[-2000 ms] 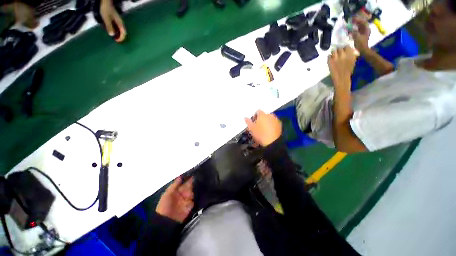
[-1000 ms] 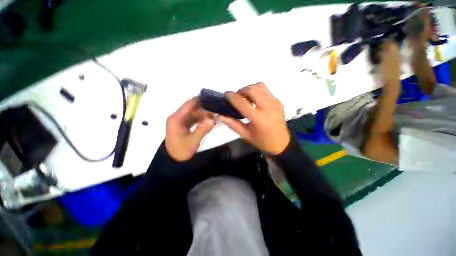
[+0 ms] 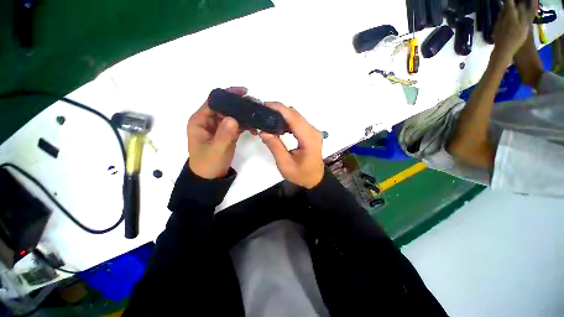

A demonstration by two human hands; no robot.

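A black oblong plastic housing (image 3: 247, 112) is held in both hands above the white bench, its upper face towards me. My left hand (image 3: 211, 141) grips its left end, with the thumb on the near side. My right hand (image 3: 297, 148) grips its right end, with the thumb below it and the fingers behind. The fingers hide parts of both ends. The far side of the housing is not visible.
A hammer (image 3: 132, 170) lies at left, beside a black cable (image 3: 77, 221) and a black box (image 3: 21, 213). An orange-handled tool (image 3: 413, 57), a teal piece (image 3: 410, 94) and black housings (image 3: 438, 41) lie at right. A person's forearm (image 3: 482, 108) reaches over the bench there.
My hands were apart near my lap, then came together over the bench around the housing. They have since shifted slightly left, and the housing is turned to show more of its face.
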